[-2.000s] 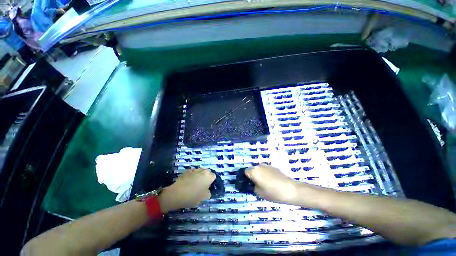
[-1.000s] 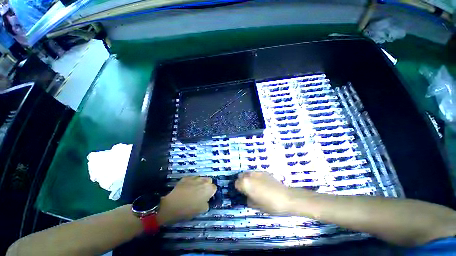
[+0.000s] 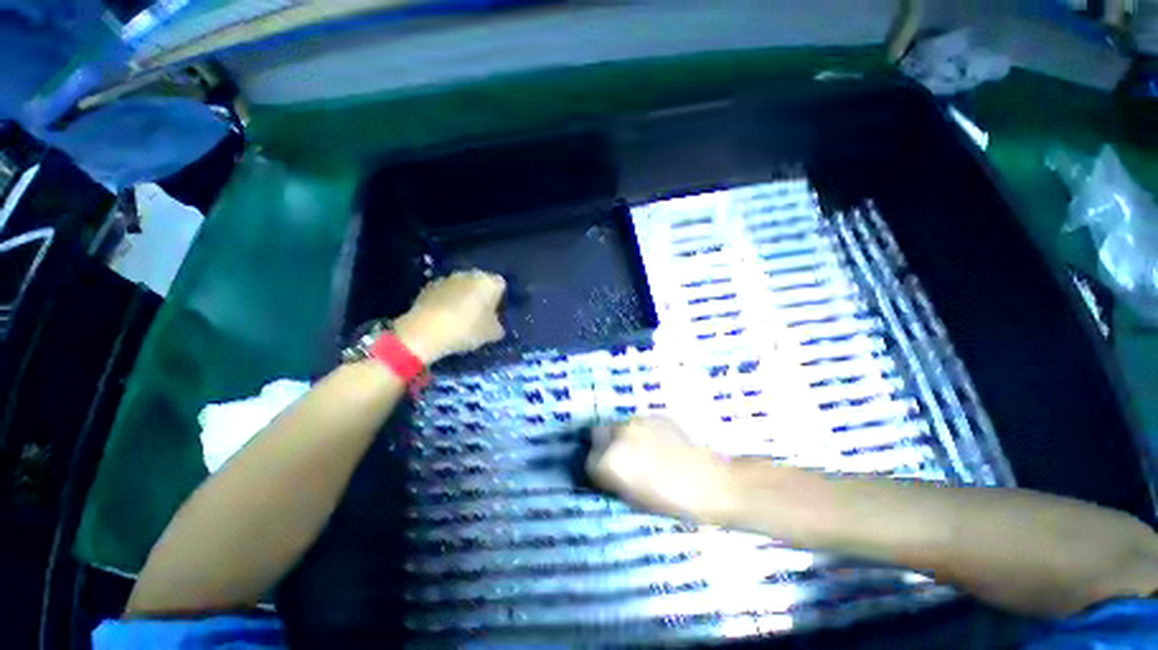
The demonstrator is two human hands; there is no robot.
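Silver metal strips (image 3: 749,368) with dark slots lie in close rows inside a large black tray (image 3: 711,140). A small flat black tray (image 3: 559,260) with tiny glinting specks rests at the upper left of the rows. My left hand (image 3: 460,314), with a red-banded watch on the wrist, is over the left part of the small tray; its fingertips are hidden. My right hand (image 3: 654,467) is over the middle rows, fingers bent down, with blurred black at the fingertips. Whether either hand holds a part cannot be told.
A crumpled white cloth (image 3: 248,422) lies left of the large tray on the green bench (image 3: 191,343). Clear plastic bags (image 3: 1115,216) lie at the right. Dark trays (image 3: 76,381) stand at the far left. A blurred person in blue (image 3: 140,133) is at the upper left.
My left hand has moved up from the middle rows to the small tray. My right hand stays over the rows. The blue-clad person reaches further into view at the upper left.
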